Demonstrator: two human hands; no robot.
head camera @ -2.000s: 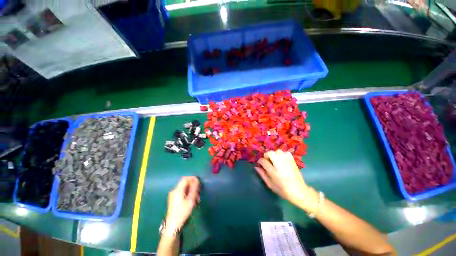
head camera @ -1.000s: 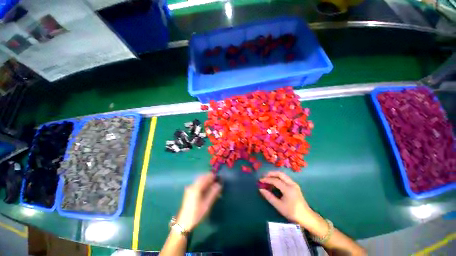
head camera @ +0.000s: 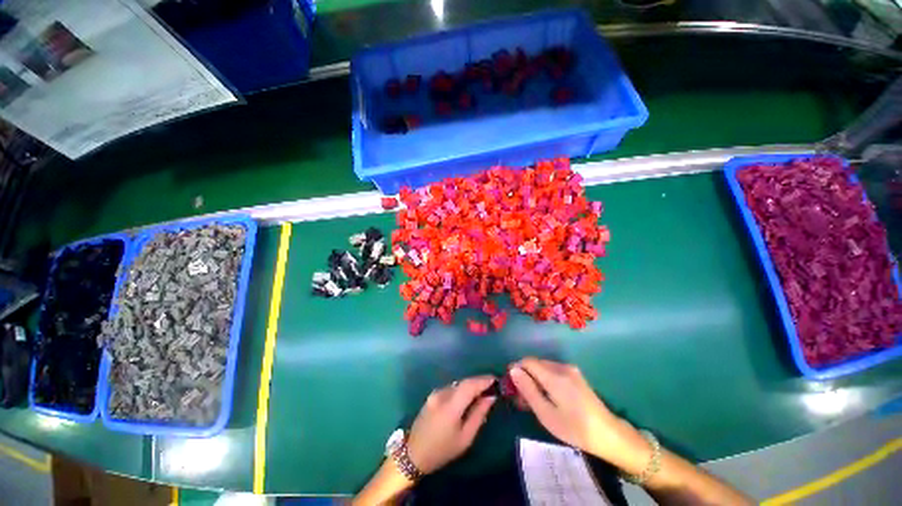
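My left hand (head camera: 453, 420) and my right hand (head camera: 559, 400) meet in front of the red heap. My right fingertips hold a small dark red part (head camera: 508, 385). My left fingertips hold a small black part (head camera: 492, 387) against it; the fingers hide most of both. A heap of red plastic parts (head camera: 499, 242) lies loose on the green worktop (head camera: 336, 361). A small pile of black-and-grey parts (head camera: 354, 265) lies left of it.
A deep blue bin (head camera: 485, 148) with dark red parts stands behind the heap. At left are trays of grey parts (head camera: 173, 321) and black parts (head camera: 74, 326), at right a tray of magenta parts (head camera: 821, 262). A white card (head camera: 559, 474) shows at the near edge.
My left hand has moved right and my right hand has come in from the heap; their fingertips now meet. The dark red part was in my right fingers one second ago.
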